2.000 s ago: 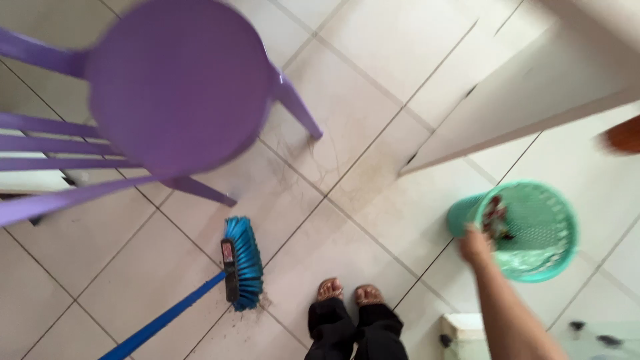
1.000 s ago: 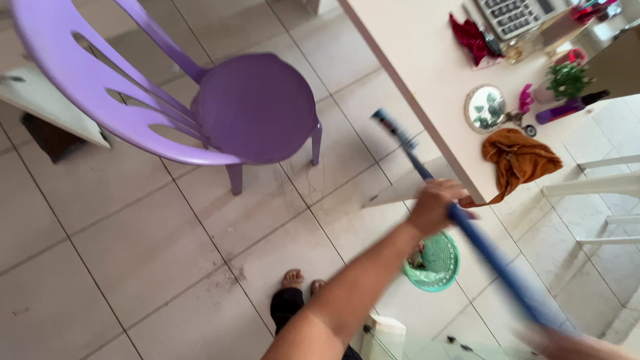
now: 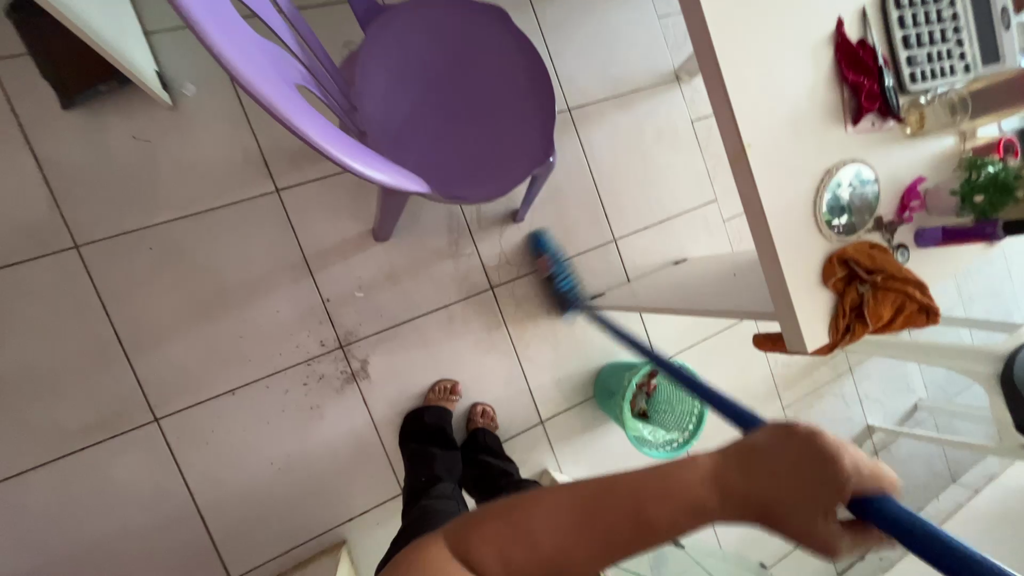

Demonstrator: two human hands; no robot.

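My left hand [image 3: 808, 488] is closed around the blue handle of a broom [image 3: 680, 374] at the lower right; the handle runs past the lower right edge. The broom's blue bristle head [image 3: 556, 272], blurred, is at the floor between a leg of the purple plastic chair [image 3: 456, 100] and the table's white side panel [image 3: 696, 286]. Below the handle stands a green perforated plastic basket [image 3: 612, 400] with a clear liner and some litter inside. Dark dirt specks [image 3: 344, 368] lie on the tiles left of my feet. My right hand is out of view.
The white table [image 3: 768, 120] at right holds a calculator [image 3: 932, 40], a round mirror [image 3: 850, 200], a small potted plant [image 3: 988, 186] and an orange-brown cloth [image 3: 880, 292] over its corner. A white panel [image 3: 112, 40] with a dark object beneath is at upper left.
Two seconds ago my right hand was at the basket's rim; it has let go and left view. The broom head has moved from left of my feet to beside the table's side panel.
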